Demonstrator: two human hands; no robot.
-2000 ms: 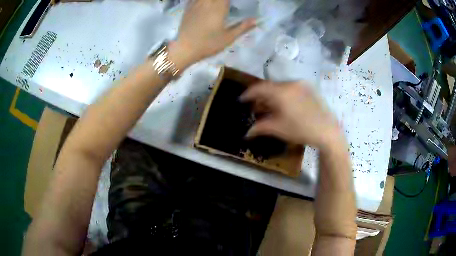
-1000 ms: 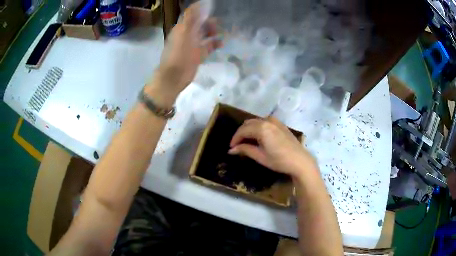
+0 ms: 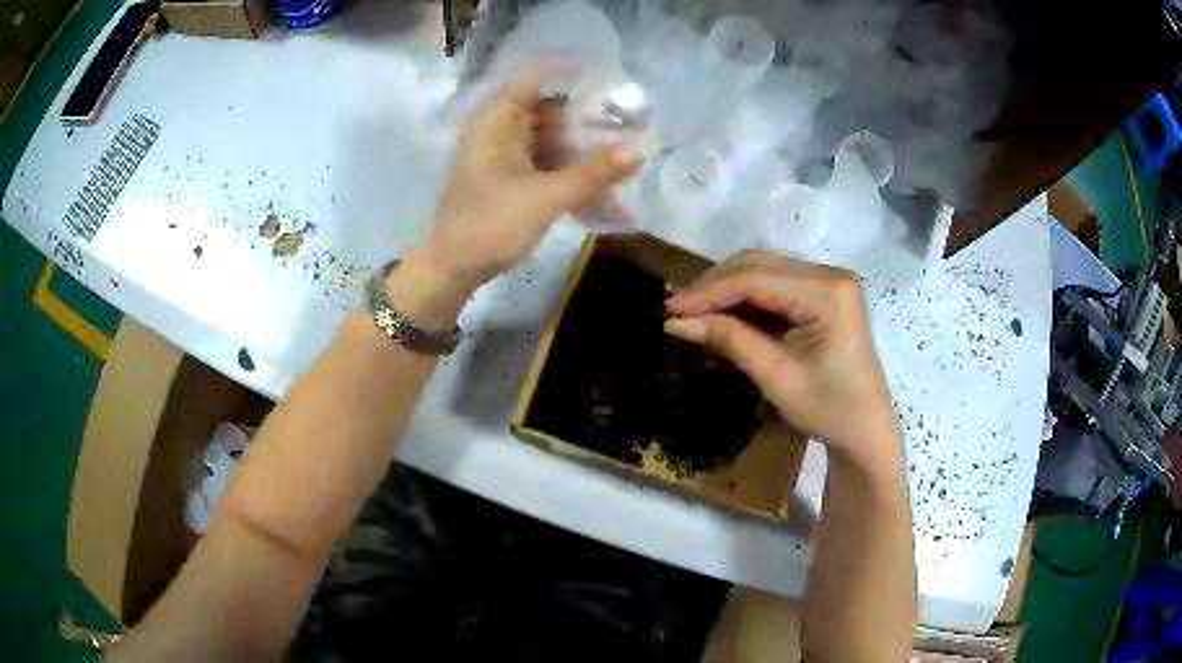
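Note:
The parts tray [image 3: 791, 482], an open brown cardboard box, holds a dark heap of small black parts [image 3: 609, 343]. My right hand [image 3: 810, 343] is over the tray's right side, with thumb and forefinger pinched together; whether a tiny part is between them is too small to tell. My left hand [image 3: 512, 194], wearing a metal watch, is raised above the tray's far left corner. Its fingers are around a blurred translucent cup [image 3: 609, 110]. More frosted translucent cups [image 3: 862, 162] lie loose behind the tray, some inside the large carton's mouth.
The large brown carton [image 3: 1011, 143] stands at the far right of the white table [image 3: 311, 168]. Black specks dot the table. A phone [image 3: 110, 65], a small cardboard tray [image 3: 214, 16] and a blue can [image 3: 306, 12] are far left. An open carton [image 3: 117, 479] is at lower left; metal machinery [image 3: 1115, 350] is at right.
My left hand has come back from the cup pile towards the tray and now has a cup. My right thumb and forefinger have come up out of the black parts, pinched.

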